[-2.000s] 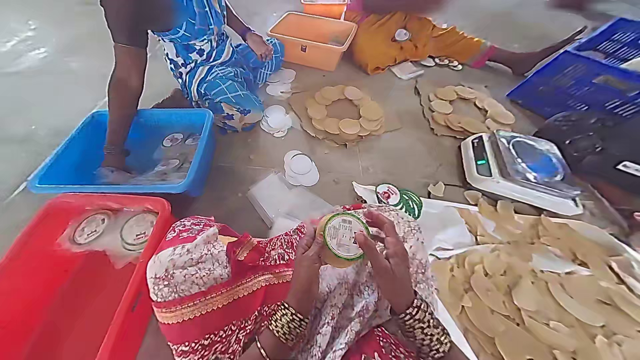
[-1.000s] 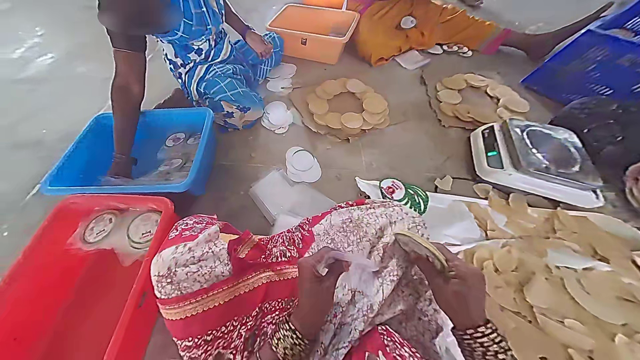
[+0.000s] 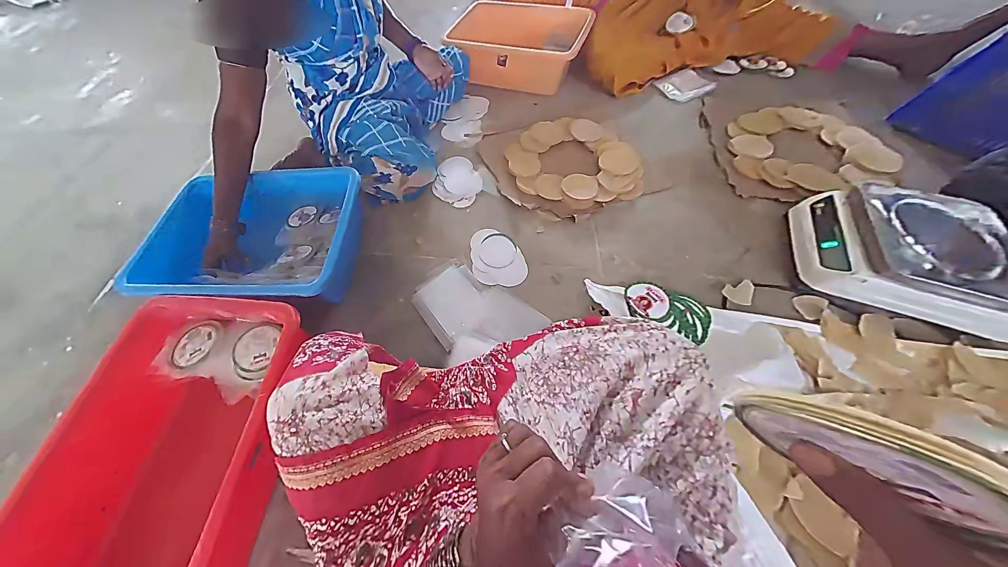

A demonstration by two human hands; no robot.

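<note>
Over my lap, my left hand (image 3: 524,492) is closed on a clear plastic bag (image 3: 622,520), whose lower part leaves the view. At the lower right, my right hand (image 3: 874,512) grips a stack of thin round flatbreads (image 3: 882,429) with a printed round label on its face, held close to the camera. Loose flatbreads (image 3: 815,512) lie on a white sheet below and behind that stack. A fan of green-edged round labels (image 3: 669,311) rests beyond my knee. Flat clear plastic bags (image 3: 472,307) lie on the floor in front of my lap, beside white paper discs (image 3: 498,256).
A red tub (image 3: 134,449) with packed labelled discs stands at left. Behind it, a person's hand (image 3: 224,248) reaches into a blue tub (image 3: 236,283). Flatbread rings (image 3: 579,187) lie on cardboard. A digital scale (image 3: 819,228) stands at right, an orange tub (image 3: 512,67) at the back.
My right hand has brought the flatbread stack closer to the camera, at the lower right. The left hand has moved lower and holds the plastic bag. Two seconds ago both hands held the labelled stack.
</note>
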